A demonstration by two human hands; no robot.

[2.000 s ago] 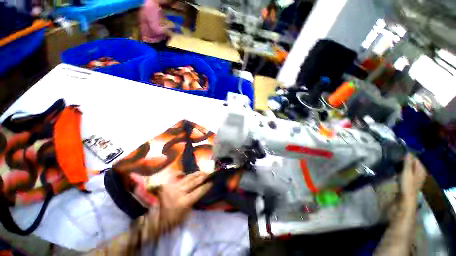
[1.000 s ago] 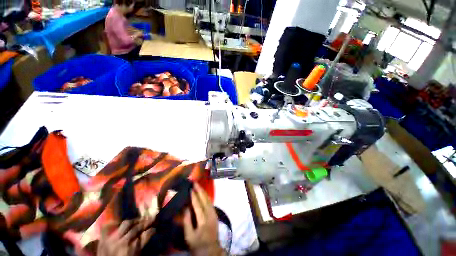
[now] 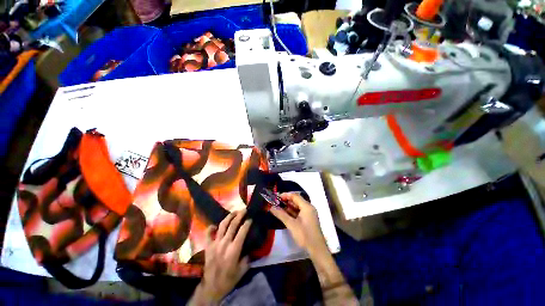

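Note:
The bag body (image 3: 158, 206) with orange, pink and brown wavy print lies flat on the white tabletop, its right end beside the sewing machine's arm. Black webbing (image 3: 200, 197) crosses the print and bunches at the right end. My left hand (image 3: 226, 248) lies on the bag and webbing, fingers spread. My right hand (image 3: 299, 220) grips small scissors or snips (image 3: 276, 201), their metal tip at the black webbing. The sewing machine (image 3: 358, 95) stands just behind; its presser foot area is dark and unclear.
A second bag (image 3: 66, 206) with an orange band and black strap lies at the left. A pale printed card or phone (image 3: 131, 163) lies between the bags. Blue bins (image 3: 119, 51) with printed pieces stand behind the table. A green cylinder (image 3: 434, 161) is on the machine's lower right.
The view has moved closer to the machine and table. The bag has come away from the needle area and lies flat. The snips now show in my right hand.

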